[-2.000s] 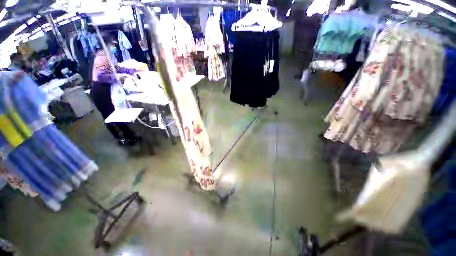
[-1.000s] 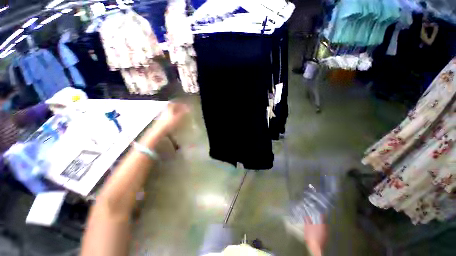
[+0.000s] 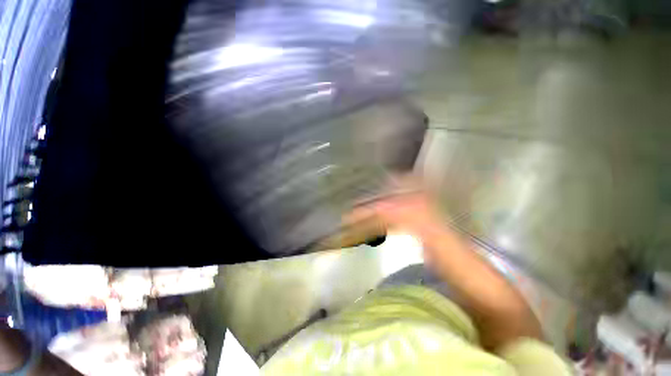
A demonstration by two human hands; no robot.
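A black garment [image 3: 132, 147] fills the left side of the view, hanging, with its lower edge running across the middle. A large pad in shiny clear plastic [image 3: 279, 95], strongly blurred, lies over or against the garment; contact is hard to judge. My right hand [image 3: 401, 213] is at its lower right end and grips it, also blurred. My left hand [image 3: 11, 349] is only a dark piece at the bottom left corner, beside a wrist band, cut off by the edge; what it does is hidden.
White hangers [image 3: 22, 59] run down the left edge. Cream floral garments [image 3: 147, 286] hang at the lower left beside something blue. The greenish floor [image 3: 544, 169] spans the right. My yellow-green shirt [image 3: 397, 338] is at the bottom. Pale items with red marks [image 3: 633, 330] show at lower right.
The view has turned and come close to the black garment. My right hand has brought the plastic-covered pad up to it. My left hand has moved from mid-view to the bottom left corner.
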